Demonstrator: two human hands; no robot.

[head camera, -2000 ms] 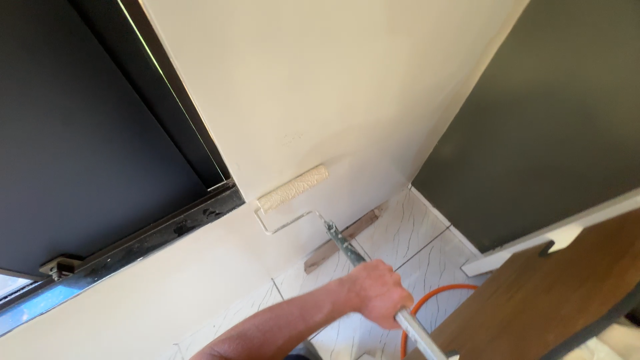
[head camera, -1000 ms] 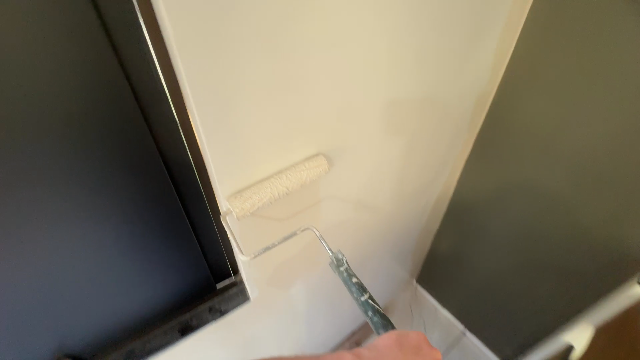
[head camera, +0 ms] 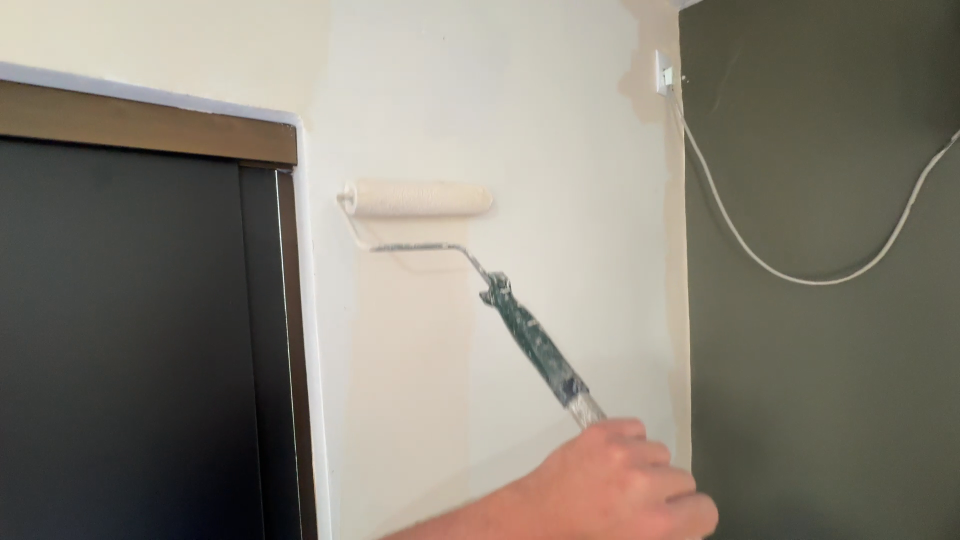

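My left hand comes in from the lower left, closed around the pale pole of a paint roller. My right hand is out of sight. The cream roller sleeve lies nearly level against the light wall, a little right of the dark door's frame. Its thin metal frame bends down and right to a dark green, paint-spotted handle, which joins the pole just above my hand. Beneath the sleeve a slightly darker beige strip runs down the wall.
At left stands a dark door under a brown frame with pale edging. A dark green wall meets the light wall at right. Near that corner a white wall plate has a white cable hanging in a loop.
The roller has gone up the wall, from near the door's lower corner to near its upper corner, my left hand rising with it. The view has tilted up strongly; the floor is gone from sight.
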